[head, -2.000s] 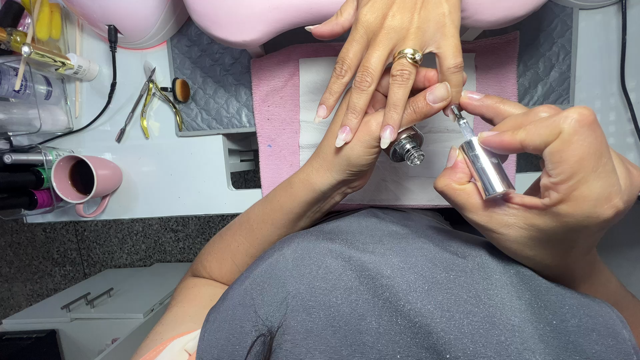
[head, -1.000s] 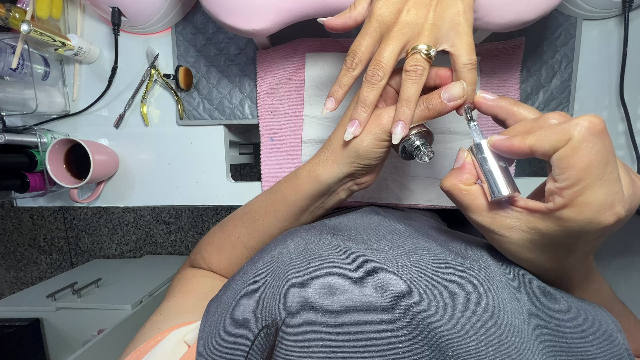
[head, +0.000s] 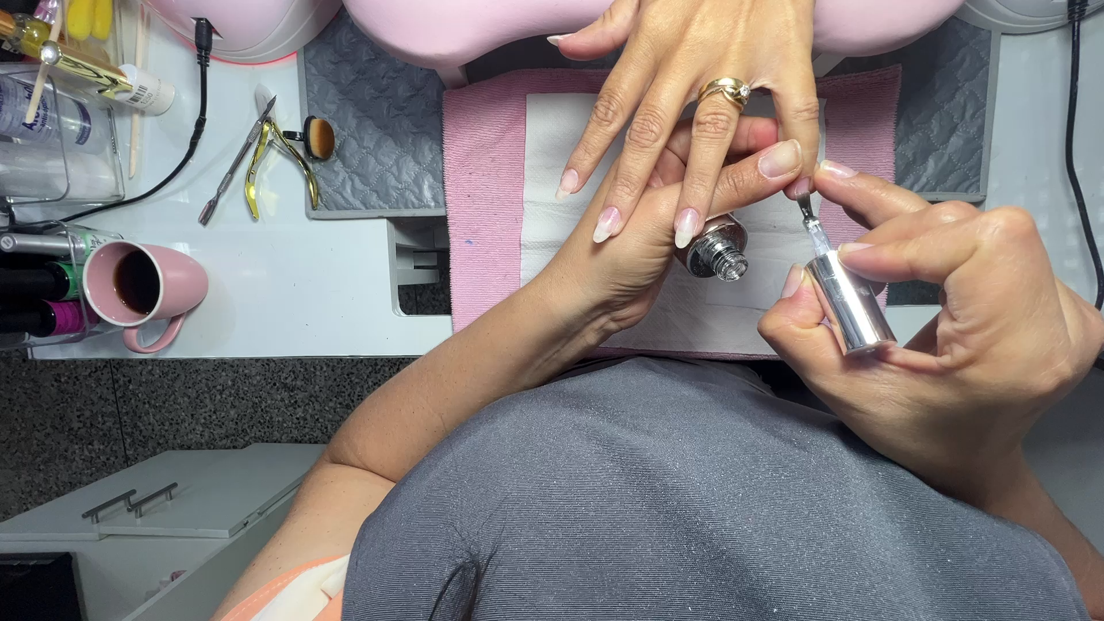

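Another person's hand (head: 690, 95), wearing gold rings (head: 726, 90), reaches down from the top with its long nails towards me. My left hand (head: 630, 233) lies beneath it, its thumb against that hand's little finger. An uncapped nail polish bottle (head: 718, 248) with a bare threaded neck is tilted beside my left palm, partly hidden; whether I grip it I cannot tell. My right hand (head: 949, 285) holds a silver cap with a brush (head: 849, 302) between thumb and fingers. The brush tip touches the little finger's nail, and my right index fingertip is beside that nail.
Under the hands lie a white paper towel (head: 552, 129) and a pink towel (head: 483, 155). A pink mug (head: 177, 280) of dark drink stands at left, near cuticle nippers (head: 256, 168), a metal pusher (head: 235, 164), a small round brush (head: 319, 138) and a clear organizer (head: 65, 207). A black cable (head: 194, 129) curves there.
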